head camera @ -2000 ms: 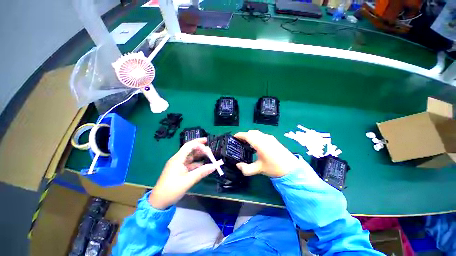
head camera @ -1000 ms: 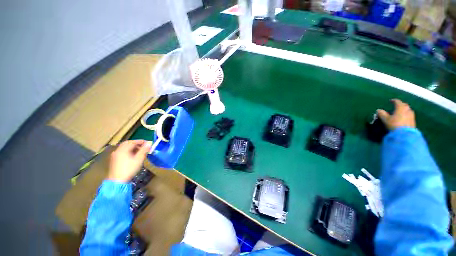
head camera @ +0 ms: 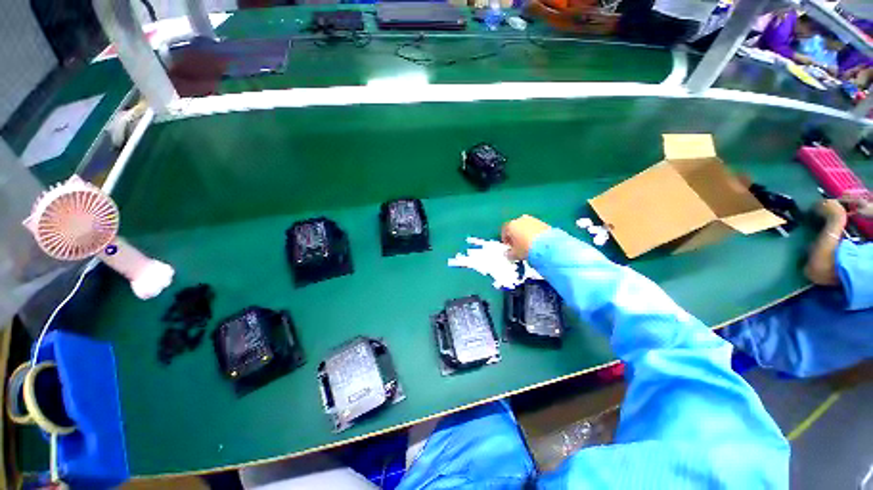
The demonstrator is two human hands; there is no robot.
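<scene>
My right hand (head camera: 523,236) reaches onto the pile of white strips (head camera: 485,260), fingers down at its right edge; its fingertips are mostly hidden, so I cannot tell if it holds a strip. My left hand is out of the picture. Several black battery packs lie apart on the bench: one with a paler top (head camera: 355,381) at the front, another pale-topped one (head camera: 466,332) beside a darker one (head camera: 535,311), one (head camera: 251,345) at the left, two further back (head camera: 318,249) (head camera: 404,225), and one (head camera: 483,165) far back, near the white rail.
Small black parts (head camera: 186,321) and a pink fan (head camera: 77,222) are at the left, above the blue tape dispenser (head camera: 91,407). Small white round pieces (head camera: 593,230) lie beside the open carton (head camera: 660,211). Another person's hand (head camera: 825,239) is at the right, near a red-pink object (head camera: 835,175).
The view has swung right. My right hand has moved from the black unit at the back to the white strips. My left hand, earlier at the tape dispenser, has left the picture.
</scene>
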